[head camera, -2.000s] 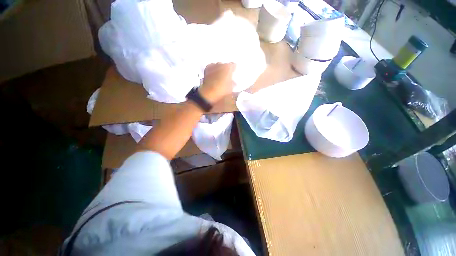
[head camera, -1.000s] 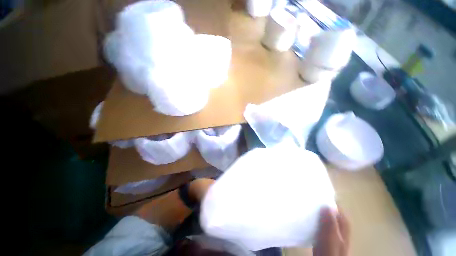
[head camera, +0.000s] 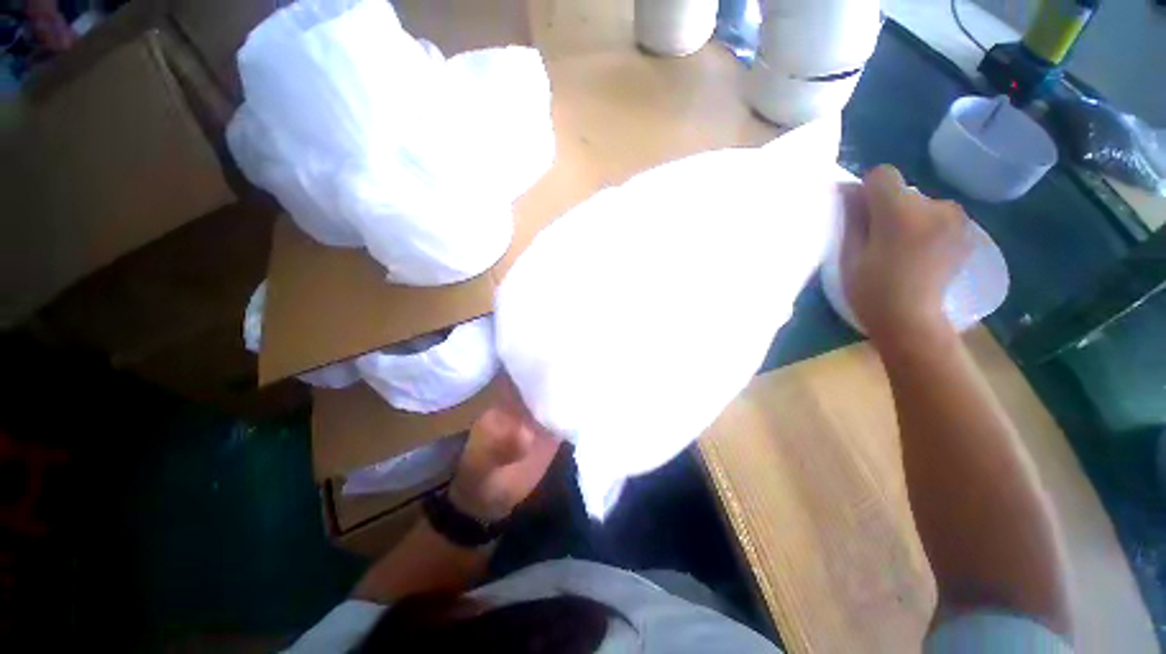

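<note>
A large white wrapped bundle (head camera: pixel 665 288) hangs in front of me, tilted, over the inner edge of the bench. Its surface is overexposed, so what is inside is hidden. My left hand (head camera: pixel 505 454), with a dark wristband, grips its lower left side. My right hand (head camera: pixel 901 243) is at its upper right end, with the fingers closed on the white wrapping. A white tub (head camera: pixel 978 275) stands behind my right hand, partly hidden by it. More white wrapped units (head camera: pixel 371 141) are piled on a cardboard sheet (head camera: pixel 345 300) at the left.
Wrapped units (head camera: pixel 435 371) lie beneath the cardboard sheet. A cardboard mat (head camera: pixel 831 498) covers the near bench. Another white tub (head camera: pixel 991 147) stands on the green surface. Stacked tubs (head camera: pixel 818 58) stand at the back. An open carton (head camera: pixel 115 179) is at the far left.
The bundle was low in front of me one second ago; it has moved up and forward. My right hand has moved from its lower right side to the upper right end.
</note>
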